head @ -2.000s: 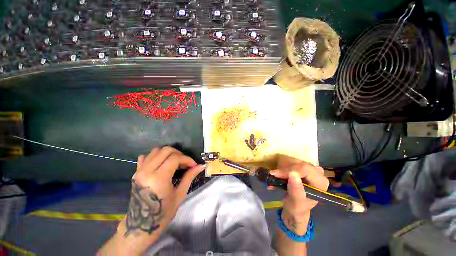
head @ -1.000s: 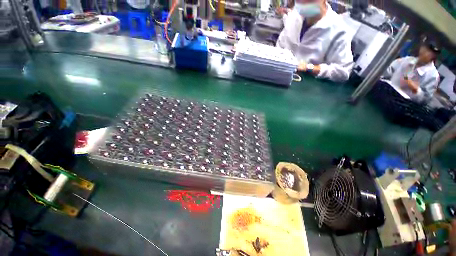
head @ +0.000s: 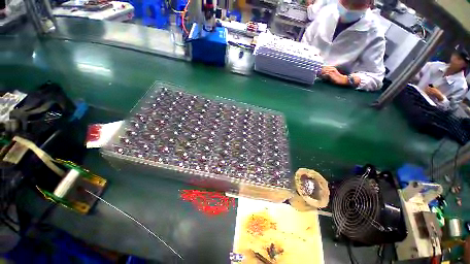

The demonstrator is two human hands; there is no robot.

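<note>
Neither of my hands is in the picture. A small dark and silvery component (head: 236, 257) sits at the lower left edge of the pale yellow pad (head: 304, 242), cut by the bottom edge. The dark tip of a tool, probably the soldering iron (head: 262, 257), shows over the pad; its rest is out of view. Dark residue (head: 275, 251) lies beside it. Thin solder wire (head: 134, 219) runs from the white spool (head: 67, 183) down to the bottom edge. Red wires (head: 207, 201) lie loose left of the pad. The clear component tray (head: 201, 135) is behind them.
A tan cup (head: 312, 188) stands right of the tray, with a black fan (head: 367, 205) beside it and a pale station (head: 420, 216) further right. A black bag-like item (head: 44, 111) lies left. Two people in white coats are across the bench, near a white stack (head: 287, 58).
The view has tilted up from the pad towards the bench and people. My hands, seen two seconds ago with the component and iron, are out of view. The bench things sit slightly right of one second ago.
</note>
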